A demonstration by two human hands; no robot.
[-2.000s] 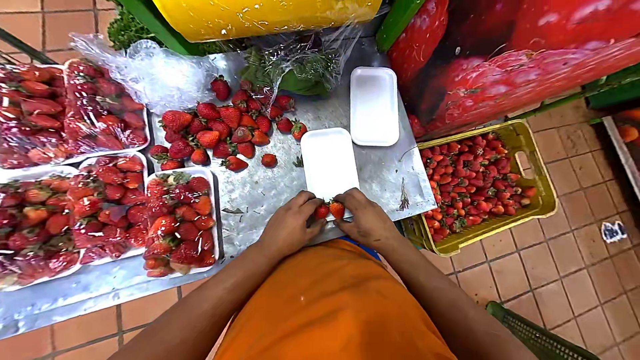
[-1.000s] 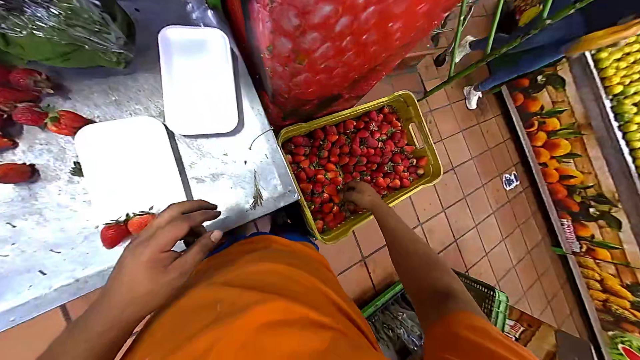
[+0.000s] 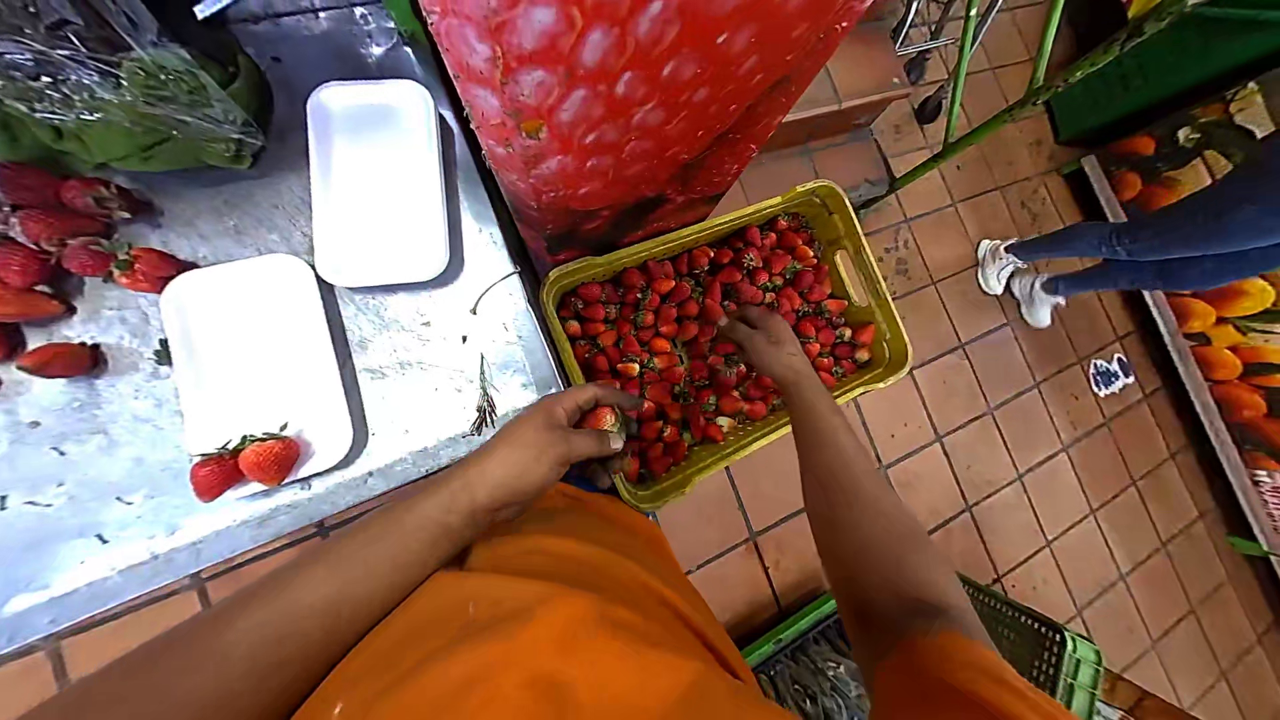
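Note:
My left hand (image 3: 548, 440) holds a strawberry (image 3: 601, 420) between thumb and fingers at the near left corner of a yellow plastic crate (image 3: 884, 300). My right hand (image 3: 765, 345) reaches into the strawberries (image 3: 690, 310) that fill the crate; its fingertips are partly hidden, so its grip is unclear. On the metal table (image 3: 420, 400) lies a white foam tray (image 3: 250, 350), with two strawberries (image 3: 268, 460) at its near edge. A second white foam tray (image 3: 378, 180) lies bare beyond it. More strawberries (image 3: 60, 360) lie loose at the far left.
Plastic-wrapped greens (image 3: 140, 110) lie at the table's back left. A large strawberry-print panel (image 3: 640, 110) stands behind the crate. A green crate (image 3: 1030, 640) is at the lower right. A person in jeans (image 3: 1150, 240) stands on the tiled floor near a fruit display (image 3: 1235, 400).
My left hand has moved from the near tray to the yellow crate and now holds a strawberry. My right hand, at the tray two seconds ago, is in the crate. The view has swung right.

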